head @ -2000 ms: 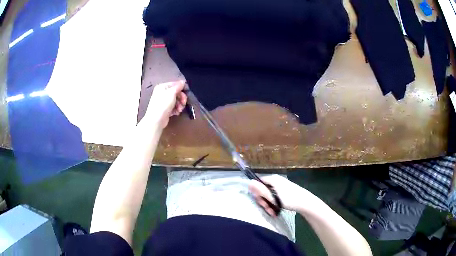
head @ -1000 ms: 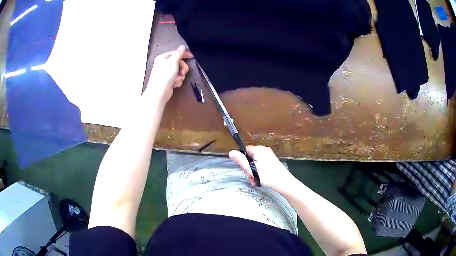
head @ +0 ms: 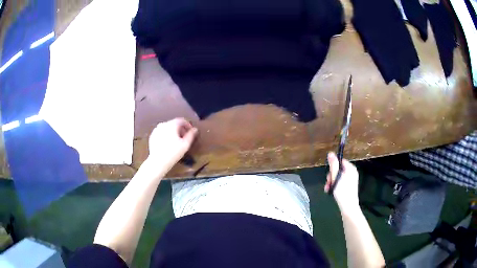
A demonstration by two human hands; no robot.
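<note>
A wide dark cloth panel (head: 240, 57) lies on the brown tabletop with a curved lower edge. My left hand (head: 171, 140) is just below the panel's lower left corner, fingers bent together; whether it holds a small scrap cannot be told. Small dark scraps (head: 201, 168) lie beside it near the table edge. My right hand (head: 343, 180) holds the long silver shears (head: 345, 118) by their dark handles, blades pointing away from me, right of the panel and clear of it. The blades look closed.
A white paper pattern (head: 94, 89) lies on the left, over a translucent blue sheet (head: 44, 162) that hangs past the table edge. Narrow dark pieces (head: 384, 42) lie at the right. Checked cloth (head: 450, 162) and a grey object (head: 418, 207) are at the lower right.
The shears have moved right, away from the panel's left edge. My left hand has moved down toward the table's front edge. The camera view has shifted.
</note>
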